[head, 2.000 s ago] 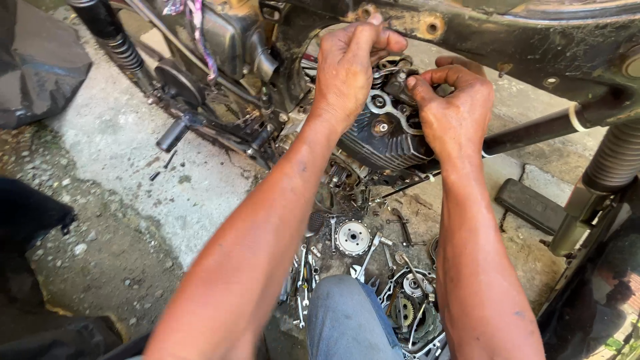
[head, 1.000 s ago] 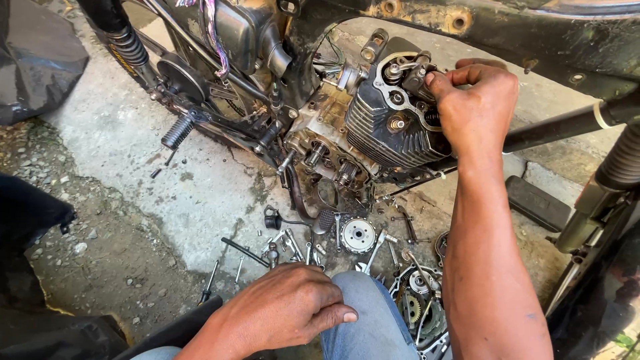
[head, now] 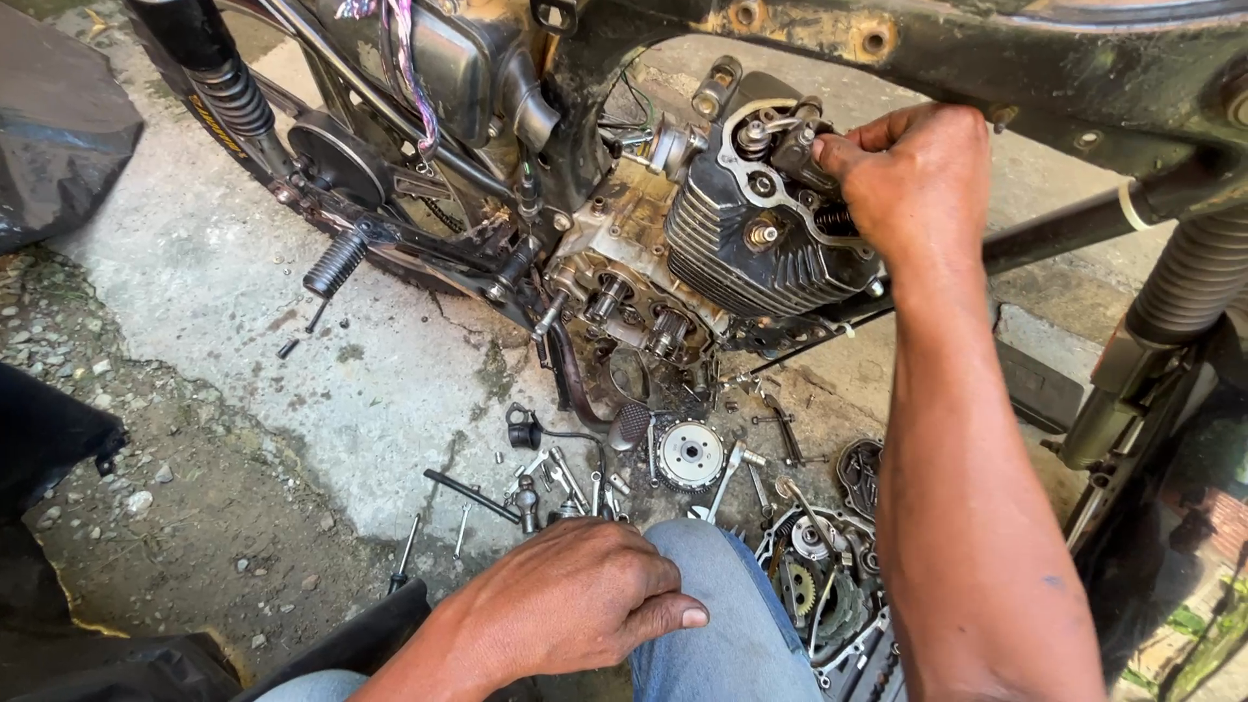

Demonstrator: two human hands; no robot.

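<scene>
My right hand [head: 912, 180] grips a dark metal rocker arm holder [head: 804, 156] at the top of the open cylinder head; its fingertips are partly hidden behind the hand. Around the part lie a valve spring [head: 754, 139] and the pale rim of the head. Below are the black cooling fins [head: 726, 249] of the motorcycle engine. Its crankcase [head: 634, 234] is open at the side, with two splined shafts showing. My left hand [head: 585, 590] rests beside my knee in jeans, fingers loosely curled, and no object shows in it.
On the concrete lie a round clutch part [head: 690, 455], a wrench [head: 729, 478], a ball-peen hammer [head: 526, 504], a screwdriver [head: 405, 551] and an engine cover with gears [head: 819, 575]. The frame tube [head: 1063, 224] runs behind my right hand. A footpeg [head: 336, 263] juts out at left.
My left hand has come down from the engine to beside my knee. My right hand stays at the cylinder head, on the dark metal part.
</scene>
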